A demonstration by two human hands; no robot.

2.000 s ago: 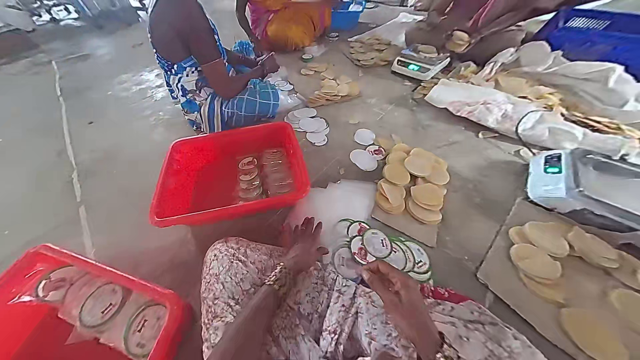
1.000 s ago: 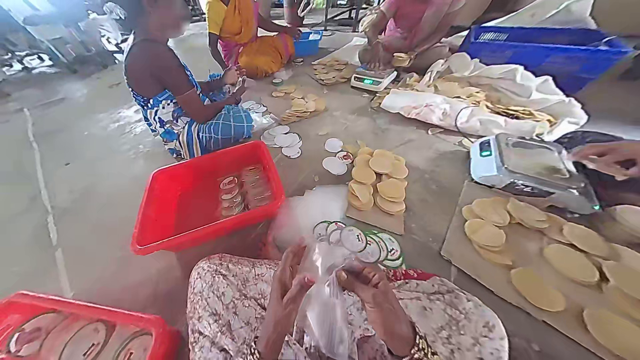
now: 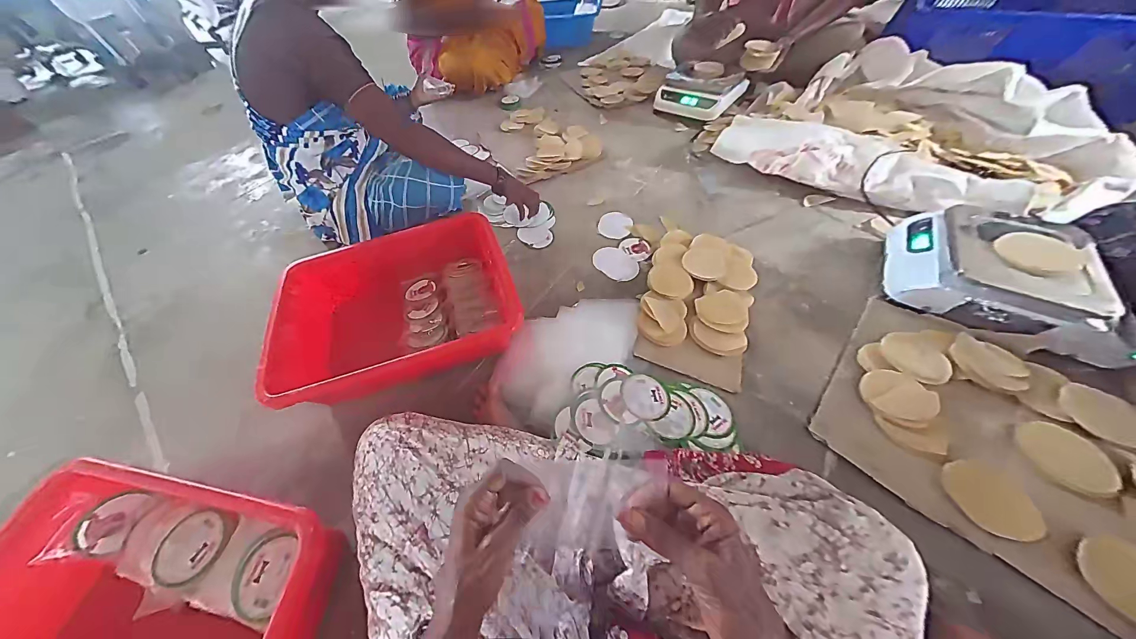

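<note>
Between my hands, above my lap, a clear plastic bag [image 3: 581,515] is stretched out. My left hand [image 3: 488,532] pinches one side of it, and my right hand [image 3: 697,541] grips the other side. Just beyond the bag lies a pile of round printed labels [image 3: 646,397] with green rims. A stack of clear plastic bags [image 3: 568,355] rests on the floor behind and left of the labels. Stacks of flat, pale yellow discs [image 3: 707,257] stand on a piece of cardboard [image 3: 710,367] farther back.
A red tub [image 3: 302,390] holds packed discs; another red tub [image 3: 306,568] at lower left holds bagged labelled discs. At right are a digital scale [image 3: 932,257] and a cardboard sheet [image 3: 843,417] with more discs. A co-worker [image 3: 346,133] sits at upper left, reaching toward white discs.
My hands have come from apart near the labels and lap to holding a plastic bag together, which is now spread wider. The co-worker's arm has reached out to the white discs. A disc now lies on the nearer scale.
</note>
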